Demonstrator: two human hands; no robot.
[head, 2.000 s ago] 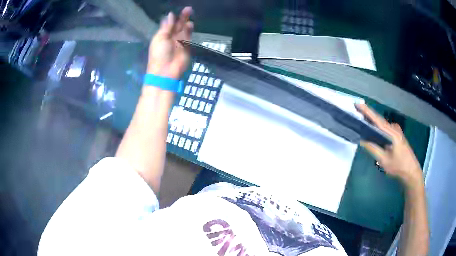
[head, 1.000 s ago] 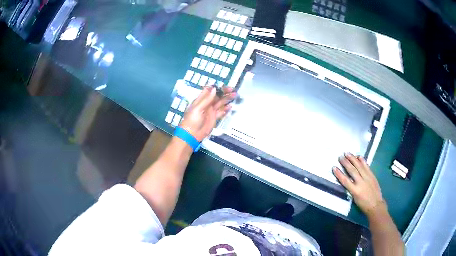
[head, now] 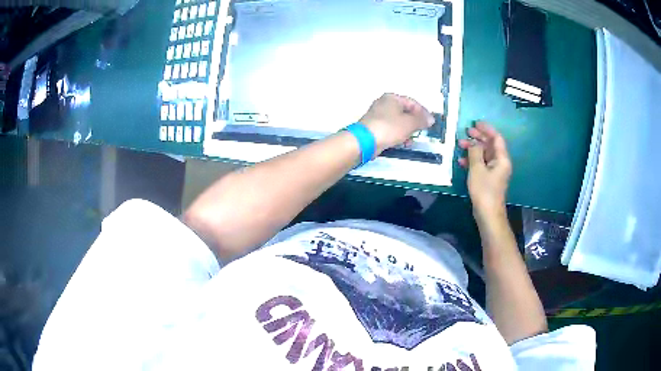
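A large grey-silver panel (head: 326, 72) with a dark border lies flat on a white sheet (head: 420, 172) on the green bench. My left hand (head: 397, 122) is over the panel's lower right corner, fingers bent together near the dark border; whether it holds a small piece is too small to tell. My right hand (head: 487, 156) is just right of the white sheet's edge, thumb and fingers curled close; whether anything is between them is unclear. Rows of small white pads (head: 190, 51) lie left of the panel.
Black strip stock (head: 527, 54) with white bars at one end lies right of the panel. A stack of white translucent sheets (head: 627, 167) is at the far right. Shiny clear plastic (head: 61, 98) lies at the left. Yellow-black tape (head: 609, 312) marks the floor.
The dark-bordered panel was tilted up between both hands, then lay flat on the white sheet. My left hand has crossed from its left edge to its lower right corner. My right hand has left the panel.
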